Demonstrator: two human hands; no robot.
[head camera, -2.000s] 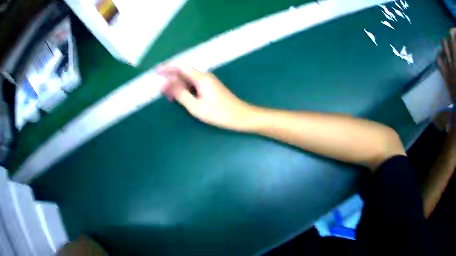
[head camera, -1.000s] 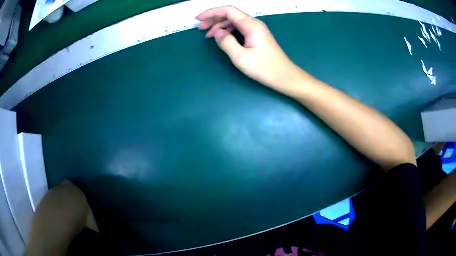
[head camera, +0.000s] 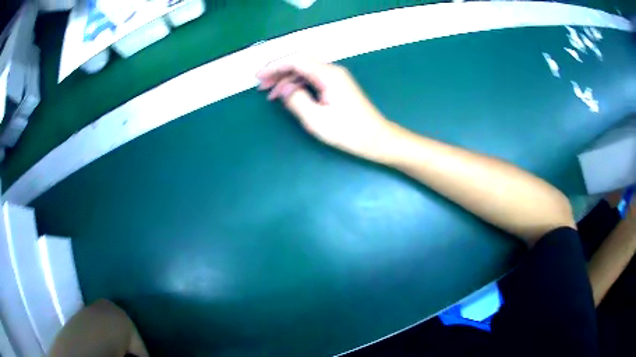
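Observation:
My right hand (head camera: 317, 101) rests at the white strip (head camera: 209, 80) between the belt and the worktop. It holds nothing; its fingers are loosely curled, with a gap between thumb and fingers. Of my left arm, only a blurred bare part shows at the bottom left edge; my left hand is not in view. A white tray (head camera: 143, 36) with rounded cups and a blue-and-white printed sheet lies on the green belt at the upper left, cut off by the top edge.
White boxes (head camera: 59, 272) overlap at the left edge. More trays (head camera: 21, 90) show at the upper left. White scraps (head camera: 584, 96) lie on the glossy green worktop (head camera: 265, 230) at right. Another person's forearm and a pale box (head camera: 608, 164) are at the right edge. A blue stool (head camera: 478, 307) shows below.
The view has swung about. The large white box seen on the belt two seconds ago is out of view. My right hand stays near the strip, still empty.

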